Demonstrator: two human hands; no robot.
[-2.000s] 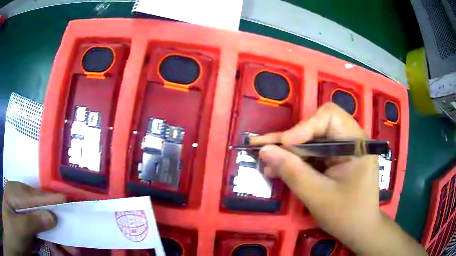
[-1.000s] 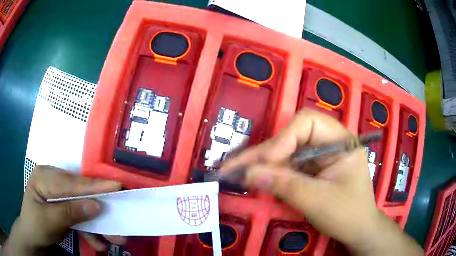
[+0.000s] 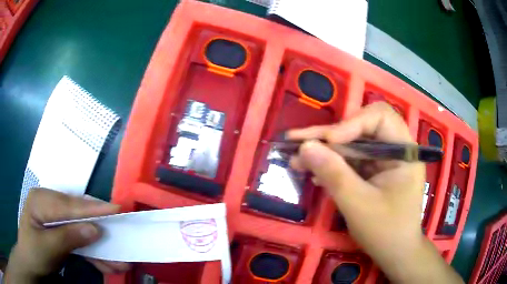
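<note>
My right hand (image 3: pixel 367 166) is shut on dark tweezers (image 3: pixel 383 150), held almost level, with the tips over the metal card-slot area of a red phone housing (image 3: pixel 289 119) in the second pocket from the left. My left hand (image 3: pixel 61 227) pinches a white sticker strip (image 3: pixel 144 236) with a purple-red round grid mark, held over the tray's lower left part. The red tray (image 3: pixel 150 111) holds housings with black ovals and orange rims. The leftmost housing (image 3: pixel 194 89) is uncovered. My right hand hides part of the middle pocket. Whether the tips hold a piece is too blurred to tell.
White dotted sticker sheets (image 3: pixel 61 144) lie left of the tray on the green bench (image 3: pixel 139 28). A white sheet stack (image 3: pixel 328 22) is behind it, by a pale rail (image 3: pixel 417 66). A yellow round part (image 3: pixel 487 127) is at the right. Other red trays show at the upper left and lower right.
The tweezers have gone from over a metal area to the strip's right end, then back up over a housing. The view has shifted left, so the tray appears further right.
</note>
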